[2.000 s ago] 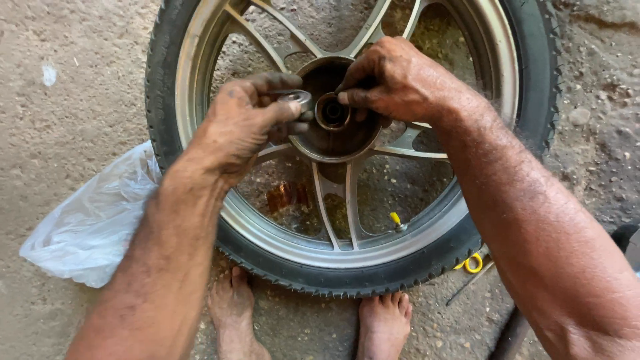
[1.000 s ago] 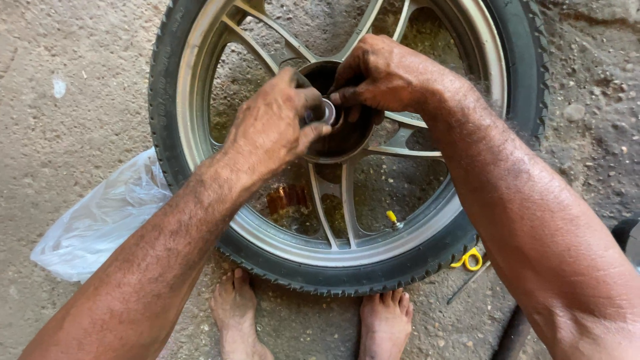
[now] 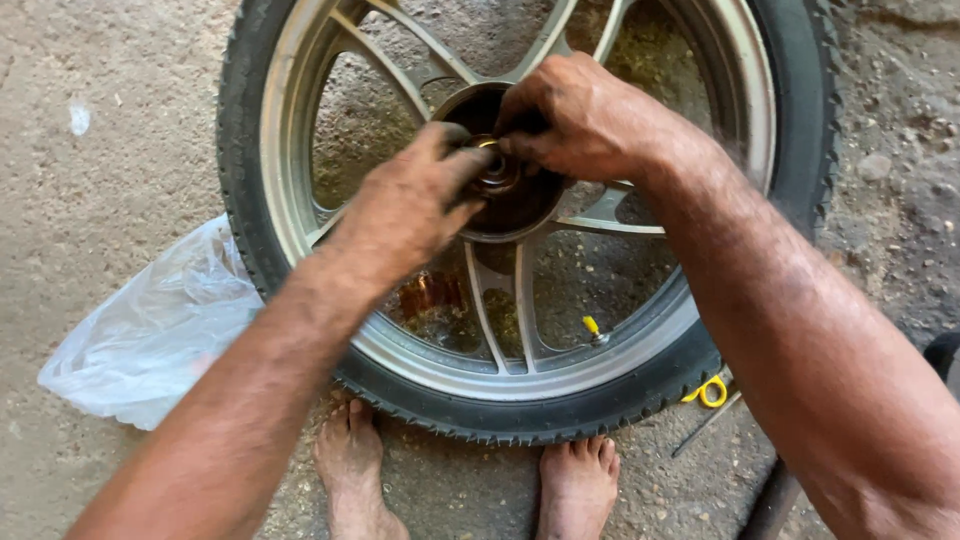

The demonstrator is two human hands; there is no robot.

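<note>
A spoked alloy wheel (image 3: 532, 382) with a black rubber tyre (image 3: 795, 97) lies flat on the ground. At its centre is the open metal hub (image 3: 517, 225), dark and greasy inside, with a round bearing seat (image 3: 496, 178) in the middle. My left hand (image 3: 427, 187) reaches in from the left, its blackened fingers bent at the seat's upper left edge; whether they grip a part is hidden by blur. My right hand (image 3: 577, 120) is at the seat's upper right, thumb and finger pinched close together near a thin shiny edge (image 3: 487, 142). What it holds cannot be made out.
A clear plastic bag (image 3: 165, 315) lies left of the tyre. Yellow handles (image 3: 711, 391) and a thin metal rod (image 3: 705, 426) lie at the lower right, near a dark bar (image 3: 772, 499). A yellow valve cap (image 3: 591, 325) is on the rim. Bare feet (image 3: 577, 487) stand below the tyre.
The silvery ring that was at my left fingers in both earlier frames is no longer plainly visible. My left hand has moved over the bearing seat from its left side.
</note>
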